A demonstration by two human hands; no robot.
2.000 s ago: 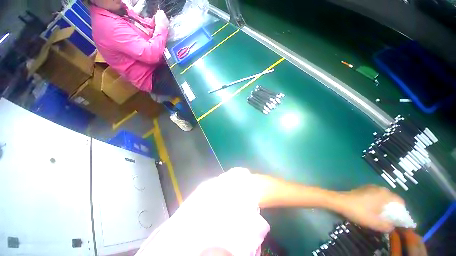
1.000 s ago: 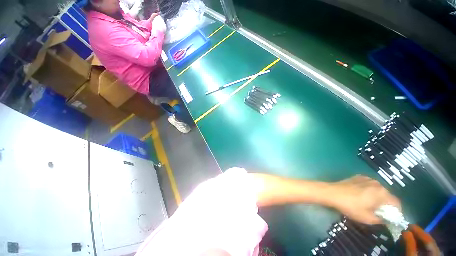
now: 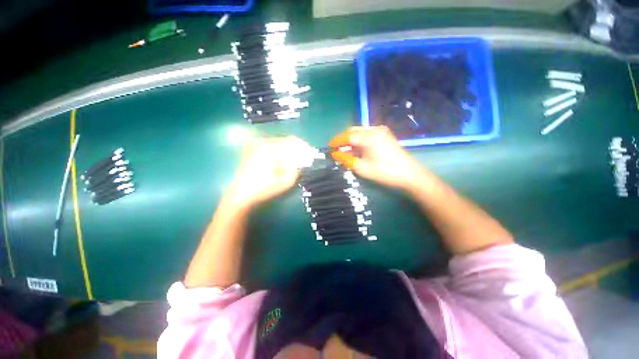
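Note:
My left hand (image 3: 270, 172) is closed on white-ended pieces (image 3: 309, 155) above the upper end of a row of white-ended black rods (image 3: 335, 207). My right hand (image 3: 375, 158), with orange finger cots, pinches a small dark piece (image 3: 325, 151) that meets the white end at my left fingertips. Fingers and blur hide its exact shape. The blue parts tray (image 3: 363, 91), with a loose heap of dark sleeves (image 3: 420, 91), stands just beyond my right hand.
A second rod stack (image 3: 266, 77) lies beyond my left hand, by the metal rail (image 3: 168, 73). A small rod bundle (image 3: 108, 177) and a long thin strip (image 3: 64, 189) lie left. Bare white rods (image 3: 560, 102) and a white-and-dark group (image 3: 620, 167) lie right. A green-handled tool (image 3: 162, 31) lies beyond the rail.
The view has swung right and down from the pink-clothed person to my own bench area. The blue parts tray and both my forearms now show. My hands are still close together.

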